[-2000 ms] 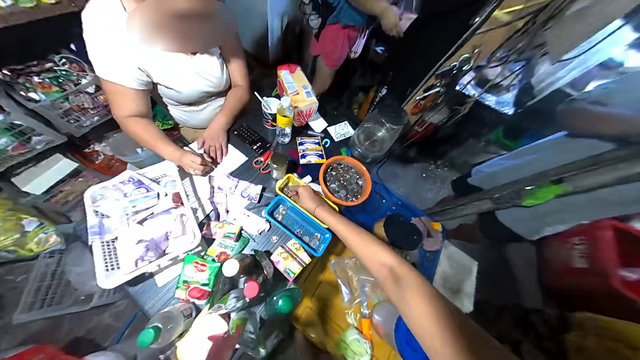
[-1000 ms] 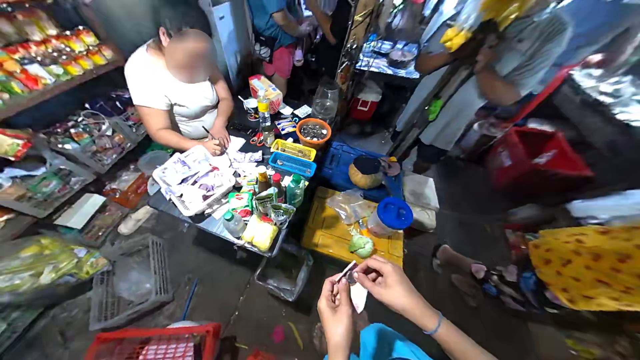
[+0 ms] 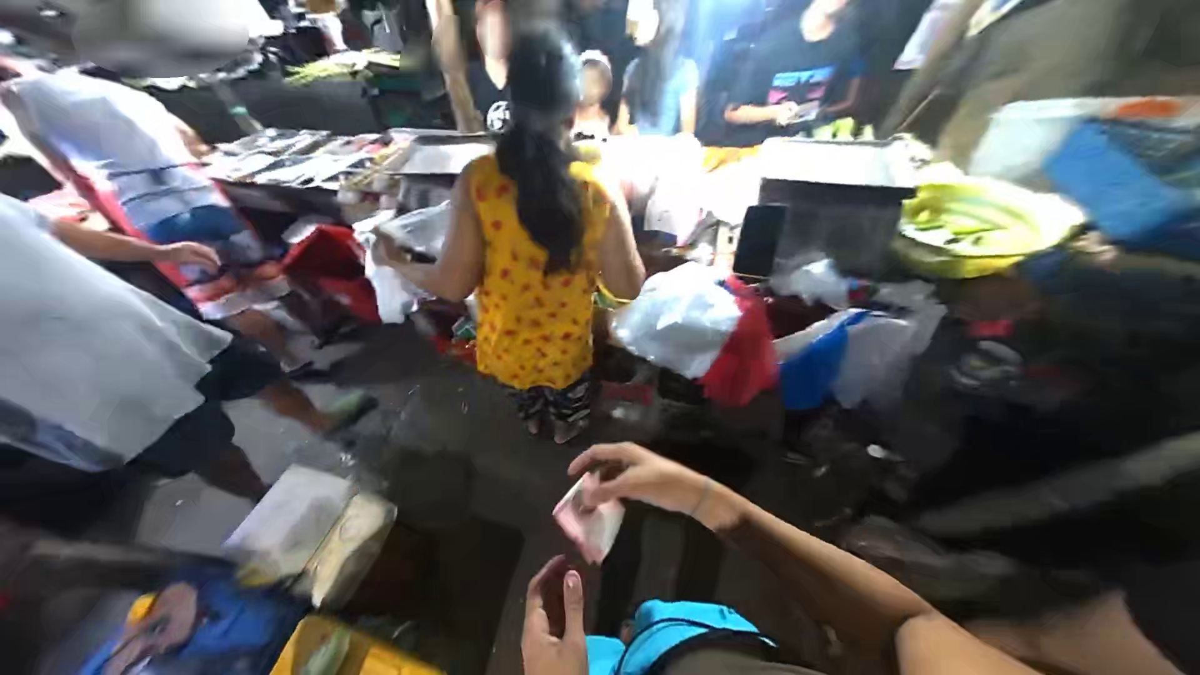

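Observation:
My right hand pinches a folded paper banknote, pinkish and pale, between thumb and fingers, at the lower middle of the head view. Below and a little to the left, my left hand is raised with its fingers apart and nothing in it. The note hangs just above its fingertips, and a gap shows between them. A bright blue bag or cloth lies against my body beside the left hand.
A person in a yellow patterned top stands ahead at a market stall. Plastic bags hang at the right. People in pale shirts are at the left. A white box and a yellow crate stand lower left.
The view has swung far right, from the table with coins and notes to the stall. My hands, together around paper one second ago, are now apart, the right one holding the note.

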